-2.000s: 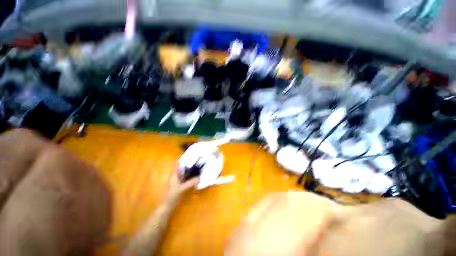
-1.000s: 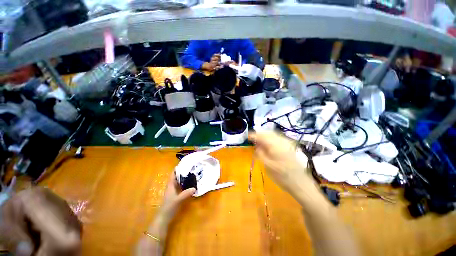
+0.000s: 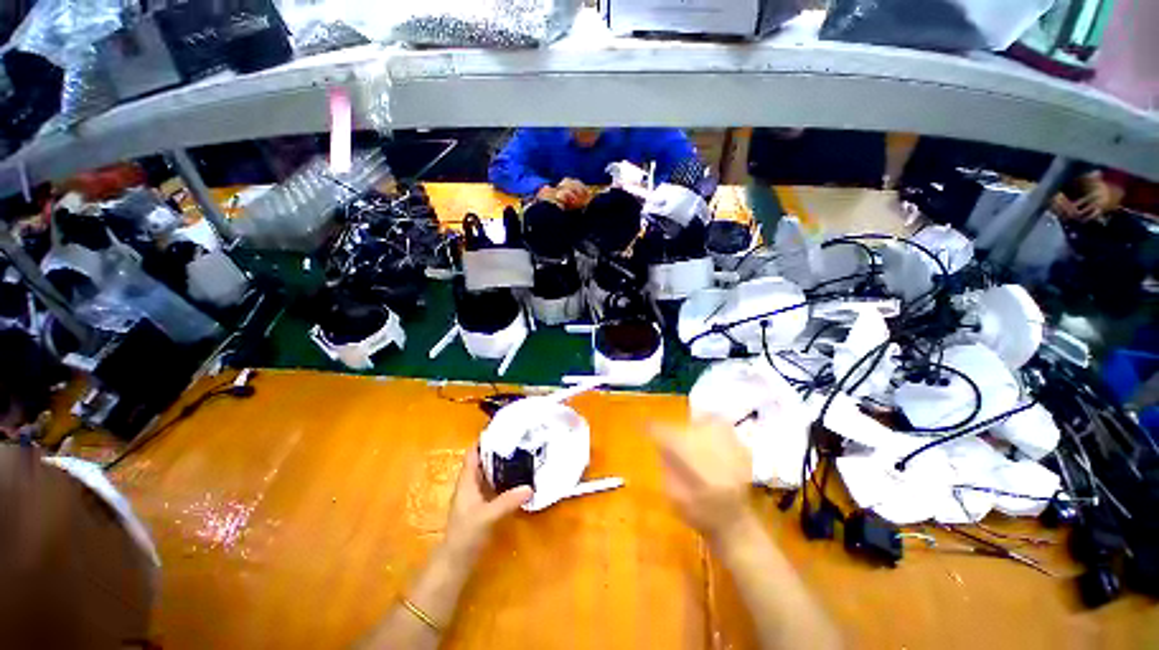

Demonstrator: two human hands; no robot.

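A white camera body [image 3: 554, 438] with a black part in its opening and two antennas stands on the orange tabletop in front of me. My left hand [image 3: 489, 498] grips its left side, thumb at the lower front. My right hand [image 3: 707, 467] is blurred, to the right of the body and apart from it, beside the pile of covers; I cannot tell its fingers or whether it holds anything. A thin black cable [image 3: 498, 403] lies behind the body.
White covers with black pigtail cables [image 3: 877, 470] are piled at the right. Half-built cameras [image 3: 629, 351] stand on the green mat [image 3: 432, 357]. A grey shelf [image 3: 572, 79] crosses above. A person in blue [image 3: 534, 158] sits opposite; another person is at the left edge.
My right hand has moved a little lower beside the pile. My left hand still holds the body. The view has shifted, and the person at the left edge has moved.
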